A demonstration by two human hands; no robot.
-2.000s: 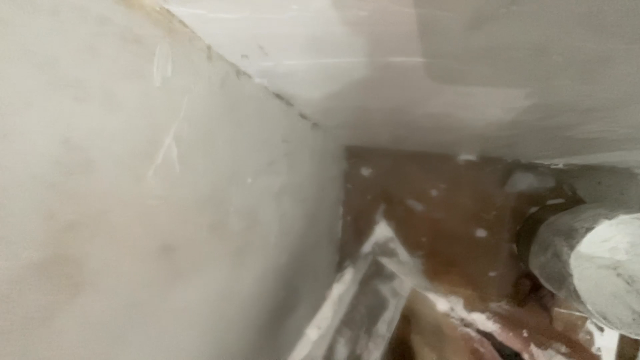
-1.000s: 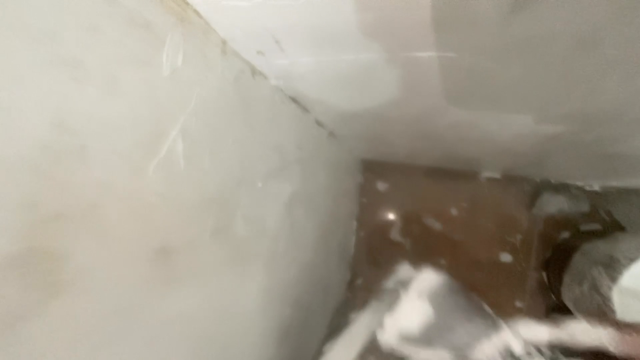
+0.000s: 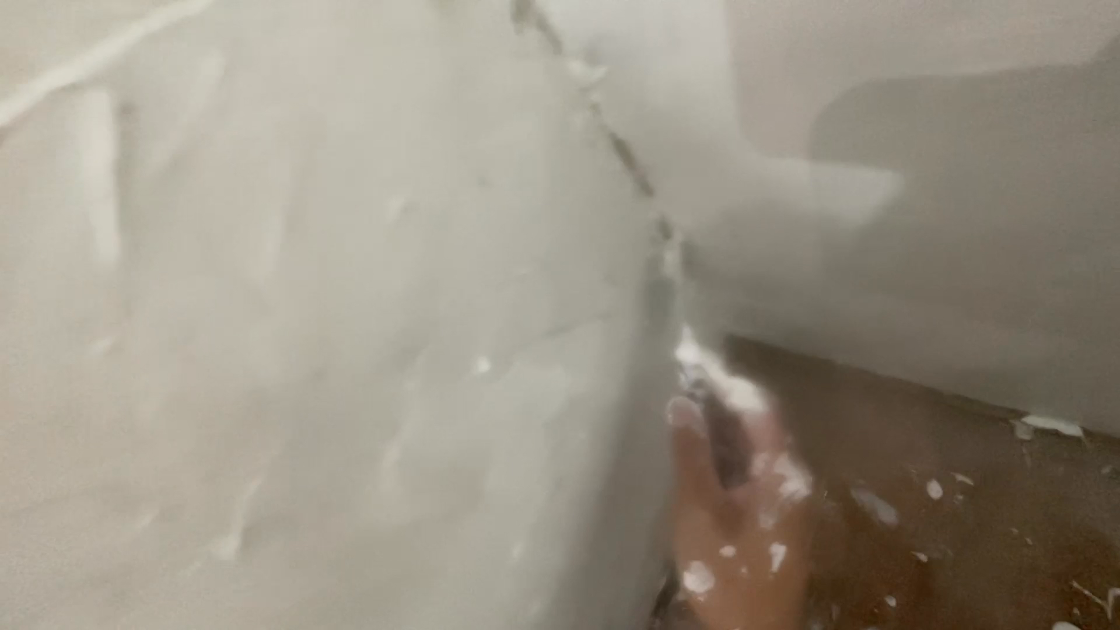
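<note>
My right hand (image 3: pixel 739 516), spotted with white compound, reaches up from the lower edge into the corner between two plastered walls. Its fingers and thumb are closed on a small, blurred tool (image 3: pixel 722 429), dark along its middle, with wet white compound at its tip; the exact kind cannot be told. The tip is at or close to the lower part of the corner joint (image 3: pixel 669 254). Higher up, this joint shows a dark, broken gap. My left hand is not in view.
A pale plastered wall (image 3: pixel 350 350) with raised ridges fills the left side. Another smooth, partly shadowed wall (image 3: pixel 945 236) stands at the right. Below it lies a brown floor (image 3: pixel 945 542) spattered with white, with a pale scrap (image 3: pixel 1050 426) along the wall's foot.
The compound-covered flat tool low in the earlier frames and the round container at the right are out of view. My right hand now shows at the corner. The view has moved closer to the corner.
</note>
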